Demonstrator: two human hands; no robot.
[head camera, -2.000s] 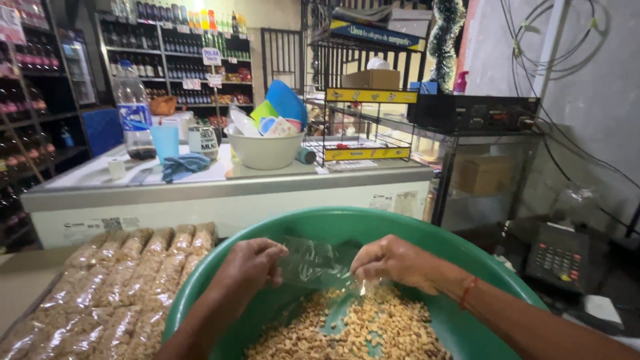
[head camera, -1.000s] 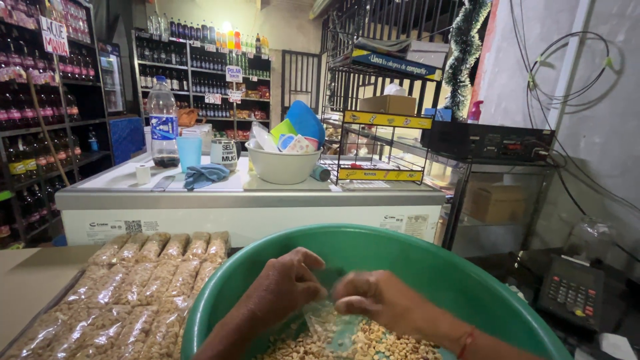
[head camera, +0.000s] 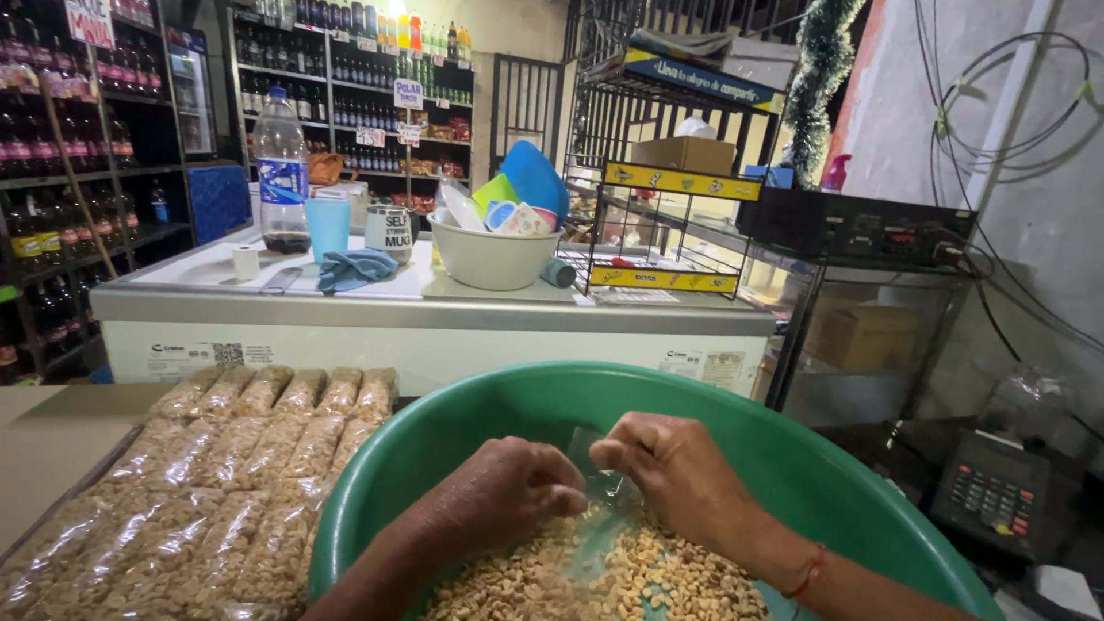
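Note:
Loose shelled peanuts (head camera: 681, 569) lie in the bottom of a large green plastic basin (head camera: 483, 388). Above them, my right hand (head camera: 677, 466) pinches a small clear plastic bag (head camera: 608, 483) between thumb and fingers. My left hand (head camera: 522, 487) is just left of the bag, its fingers curled and slightly blurred; whether it touches the plastic or holds anything I cannot tell. A red string bracelet (head camera: 812, 569) circles the right wrist. Left of the basin, filled clear bags of peanuts (head camera: 259, 466) lie in rows side by side.
Behind the basin stands a white chest freezer (head camera: 414, 345) bearing a grey bowl of plastic ware (head camera: 493, 254), a bottle (head camera: 280, 185), a blue cup (head camera: 328, 228), a mug (head camera: 390, 237) and a wire rack (head camera: 673, 280). A card terminal (head camera: 987, 492) sits at the right, near hanging cables.
Two seconds ago both hands held the clear bag stretched between them, above the peanuts. One second ago they were close together, low over the peanuts; now they are slightly apart.

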